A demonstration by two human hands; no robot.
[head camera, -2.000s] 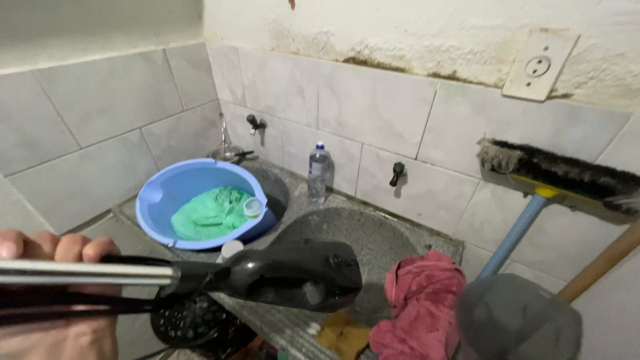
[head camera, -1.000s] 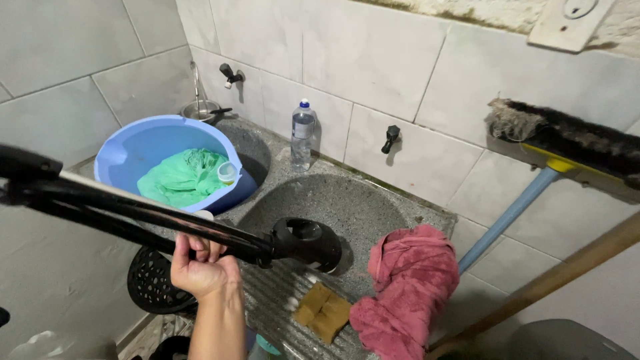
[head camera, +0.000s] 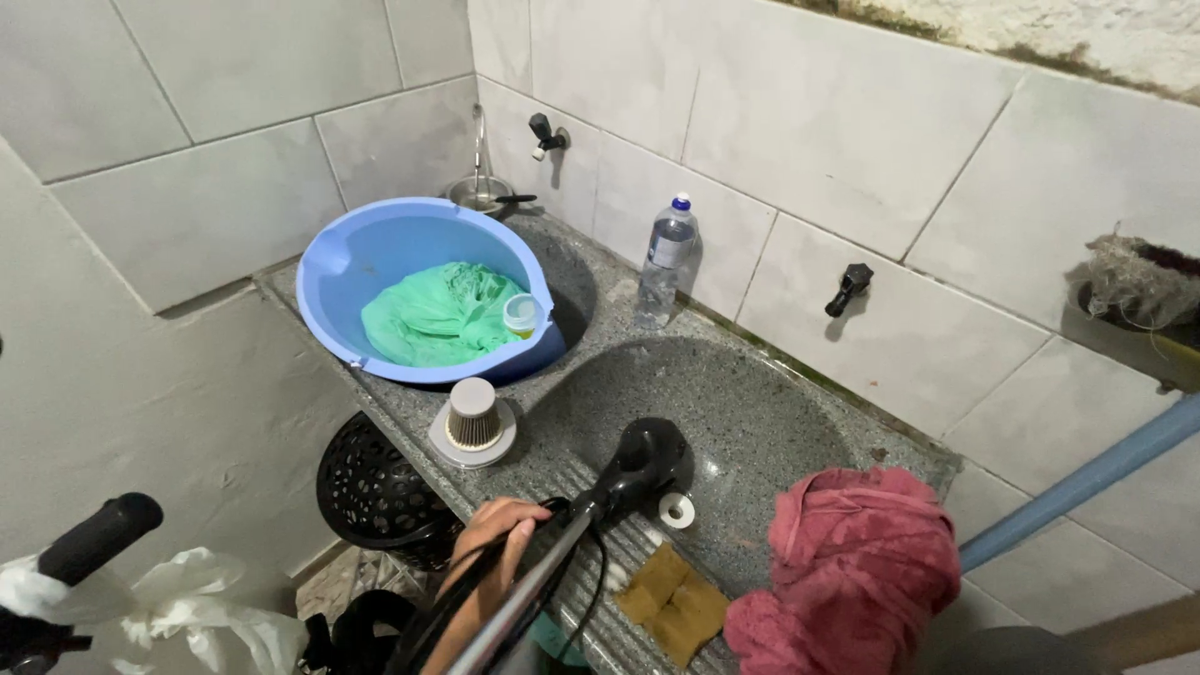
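In the head view, my left hand (head camera: 502, 539) is at the bottom centre, closed around a looped black cord (head camera: 469, 555) beside a metal tube (head camera: 525, 600). The tube ends in a black plastic handle (head camera: 642, 459), which lies over the basin's near left part. A pleated cartridge filter (head camera: 473, 422) stands upright on the sink ledge, left of the handle. Close to the handle is a white ring (head camera: 676, 510) in the basin. An ochre cloth (head camera: 673, 600) lies on the ribbed washboard, with a bunched red towel (head camera: 858, 572) to its right. My right hand is not in view.
A blue basin (head camera: 323, 248) holding a green bag (head camera: 441, 319) sits on the stone sink (head camera: 731, 403). A plastic bottle (head camera: 667, 253) stands at the back, near wall taps (head camera: 850, 286). Below left is a black perforated basket (head camera: 375, 487). A blue broom handle (head camera: 1078, 483) leans right.
The metal tube has swung from lying across the left side to pointing down at the bottom centre. My left hand has moved right. The filter now shows whole; the view has shifted.
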